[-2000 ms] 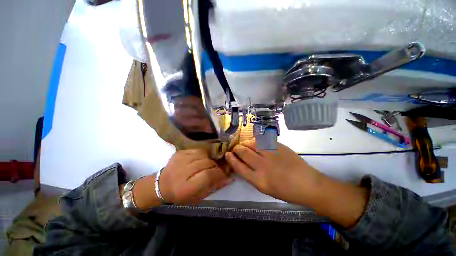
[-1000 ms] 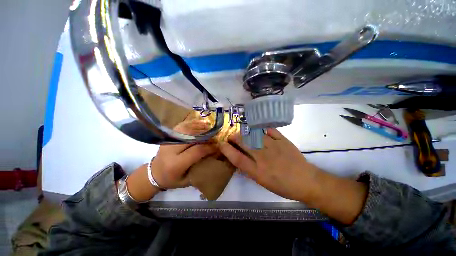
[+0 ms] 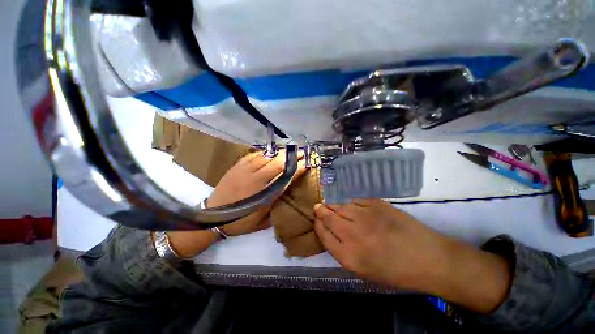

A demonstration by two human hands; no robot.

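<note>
The khaki garment piece (image 3: 297,222) lies under the lit needle area of the white sewing machine (image 3: 293,39), with more cloth (image 3: 202,153) spread behind to the left. My left hand (image 3: 244,189) rests on the cloth left of the presser foot (image 3: 310,156), fingers near the needle, partly hidden by the chrome loop (image 3: 98,176). My right hand (image 3: 372,241) pinches the cloth's right edge just in front of the foot. Its fingertips are partly behind the grey ribbed knob (image 3: 381,174). The needle tip is too small to make out.
Pink and blue thread snips (image 3: 505,166) and a black-and-orange screwdriver (image 3: 566,196) lie at the right. A measuring tape (image 3: 280,279) runs along the table's front edge. More brown cloth (image 3: 49,293) hangs at the lower left, below a red pipe (image 3: 26,229).
The cloth in front of the foot now lies more to the right, its folded part spread. My left hand is flatter beside the needle; my right hand has moved slightly right and down. The view has shifted.
</note>
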